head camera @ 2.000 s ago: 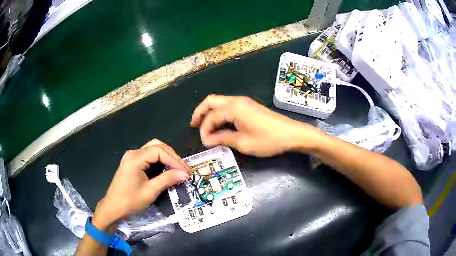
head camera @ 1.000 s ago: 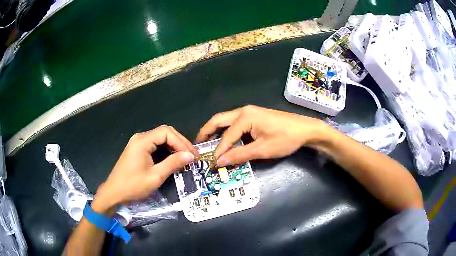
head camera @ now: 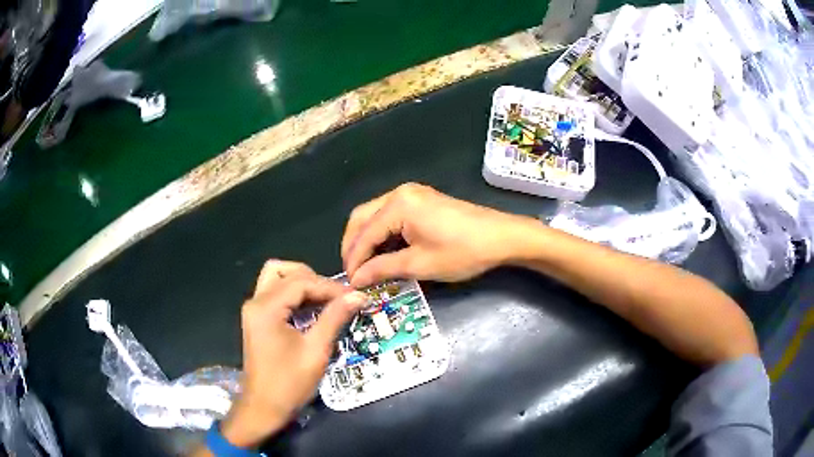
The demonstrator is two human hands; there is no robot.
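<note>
An open white power strip housing [head camera: 384,382] lies on the black bench in front of me, with a green circuit board [head camera: 406,323], coloured wires and metal contacts inside. My left hand [head camera: 299,335] is over its left side, thumb and fingertips pinched at the upper left part. My right hand [head camera: 419,236] is over the upper edge, its fingertips close to the left ones. What the fingertips pinch is too small and hidden to tell. A bagged white power cord [head camera: 170,400] with a plug [head camera: 99,315] lies left of the housing.
A second open housing [head camera: 540,143] with a bagged cord [head camera: 638,228] lies at upper right. Beyond it are stacked white units [head camera: 669,80] in clear film. A worn pale rail [head camera: 294,138] borders the green belt [head camera: 196,98], which carries bagged items and a plug [head camera: 152,107].
My left hand has moved over the housing's left side, covering more of it. My right hand came down to the housing, then shifted left to the left fingertips. Bagged items have appeared on the belt.
</note>
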